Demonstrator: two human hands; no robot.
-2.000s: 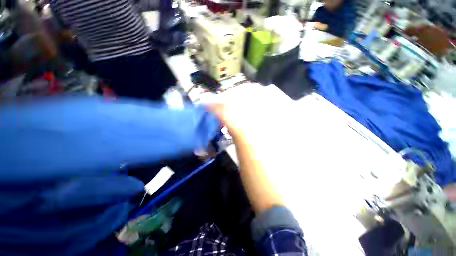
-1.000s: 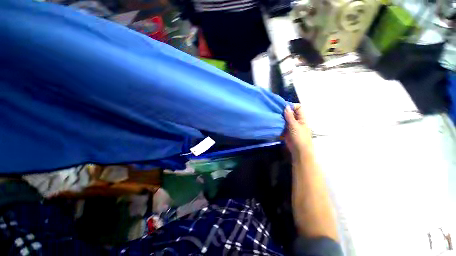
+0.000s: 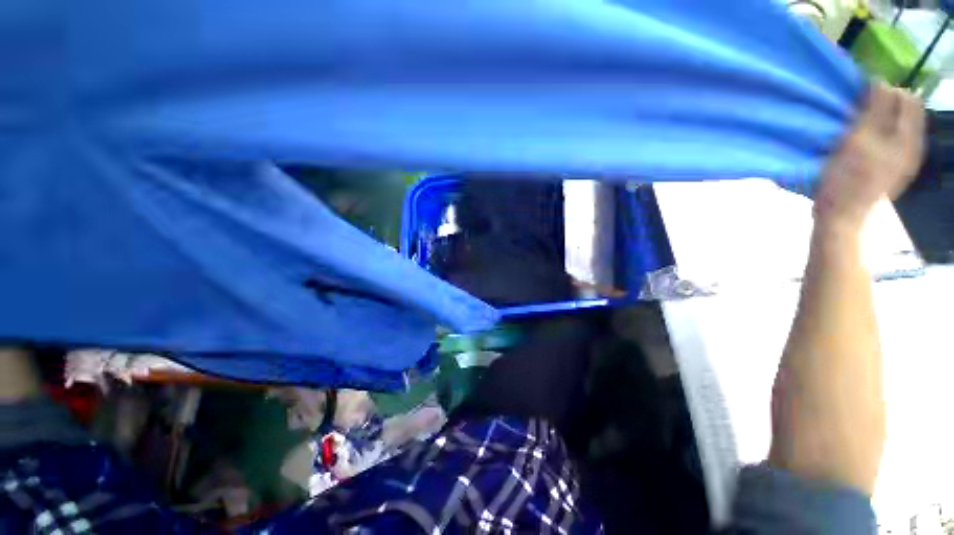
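Note:
A large blue garment (image 3: 471, 94) is stretched across the top and left of the view, off the table. My right hand (image 3: 877, 146) grips its right end at the upper right, with the cloth bunched at the fingers. At the far left only a bit of my left forearm and its sleeve show below the cloth. My left hand itself is hidden by the garment or cut off. A loose flap of the garment hangs down toward the centre.
A blue plastic basket (image 3: 418, 204) with black cloth and a white roll (image 3: 589, 235) is beyond my lap. The glaring white table (image 3: 764, 376) is at the right, with a green object (image 3: 889, 52) at the upper right. Scraps lie on the green floor.
My right hand has moved up and right, pulling the blue garment wide. The view has turned left and down, so the basket now shows. The white label no longer shows.

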